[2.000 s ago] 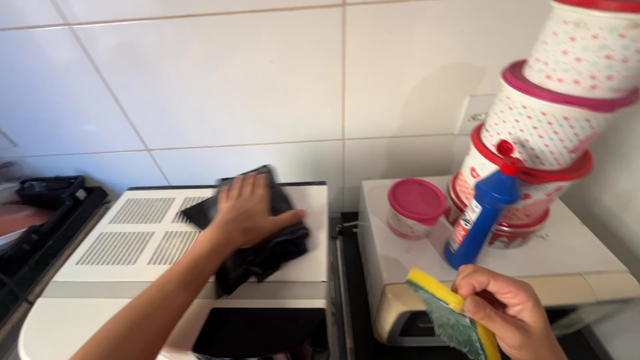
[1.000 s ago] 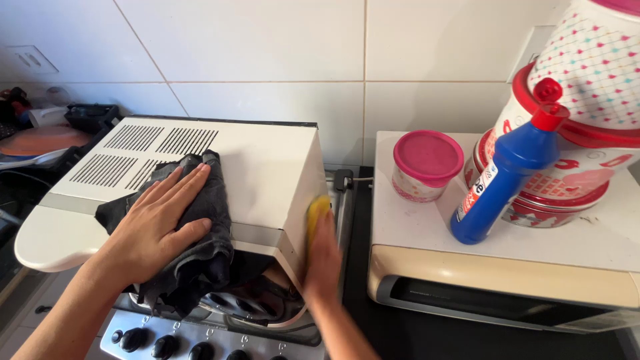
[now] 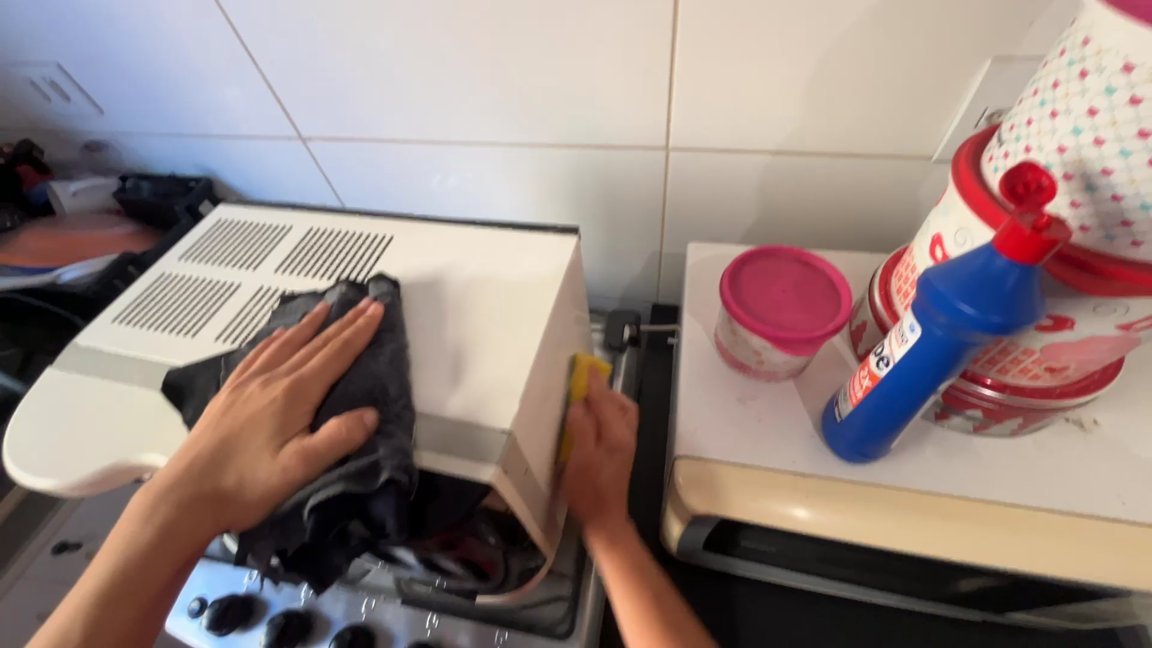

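Note:
A white vented appliance housing (image 3: 477,315) rests on a gas stove, its lower front open. My left hand (image 3: 288,418) lies spread over a black cloth (image 3: 382,360) and presses it onto the top of the housing; part of the cloth hangs over the front edge. My right hand (image 3: 601,450) holds a yellow-edged sponge (image 3: 580,382) flat against the housing's right side; most of the sponge is hidden by the fingers. A blue squeeze bottle (image 3: 931,360) with a red cap leans against patterned tubs to the right.
The stove's control knobs (image 3: 288,627) show below. At right, a cream appliance (image 3: 864,513) carries a small tub with a pink lid (image 3: 785,297) and stacked patterned tubs (image 3: 1080,144). Dark clutter stands at far left. A tiled wall (image 3: 495,81) runs behind, with a socket (image 3: 985,108).
My right hand has gone from near the blue bottle, sponge raised, to the housing's right side. My left hand and the cloth have shifted toward the housing's front edge.

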